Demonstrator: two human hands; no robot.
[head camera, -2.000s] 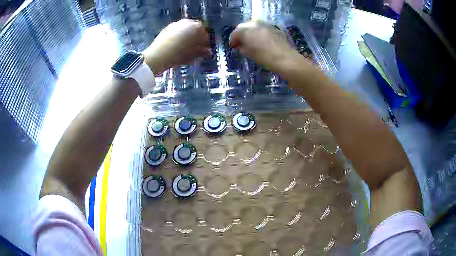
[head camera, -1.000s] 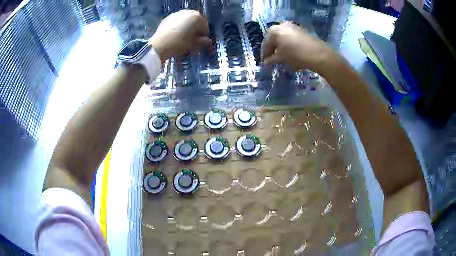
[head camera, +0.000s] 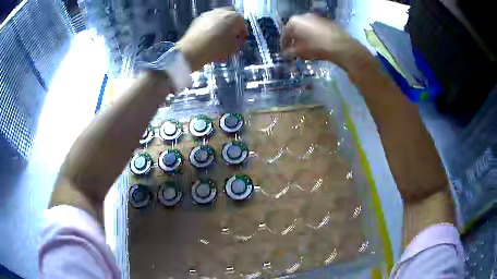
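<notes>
Several round speaker drivers (head camera: 201, 156) with white rings, grey centres and green edges sit in three rows at the upper left of the flat blister tray (head camera: 305, 218), which shows brown cardboard beneath. Beyond it, the slotted blister tray (head camera: 261, 82) holds dark discs standing on edge. My left hand (head camera: 214, 37), with a watch on the wrist, is over the slotted tray with fingers curled down. My right hand (head camera: 310, 38) is beside it over the same tray, blurred, fingers curled. Whether either holds a disc is hidden.
A ridged pile of clear trays (head camera: 32, 71) stands at the left. A blue bin (head camera: 418, 92) with papers (head camera: 400, 52) lies at the right, beside a tall dark stack (head camera: 458, 60). Yellow tape (head camera: 364, 158) runs along the right side of the flat tray.
Two drivers were added to the second row, then two to the third. My hands returned over the slotted tray. The trays now appear shifted left in view.
</notes>
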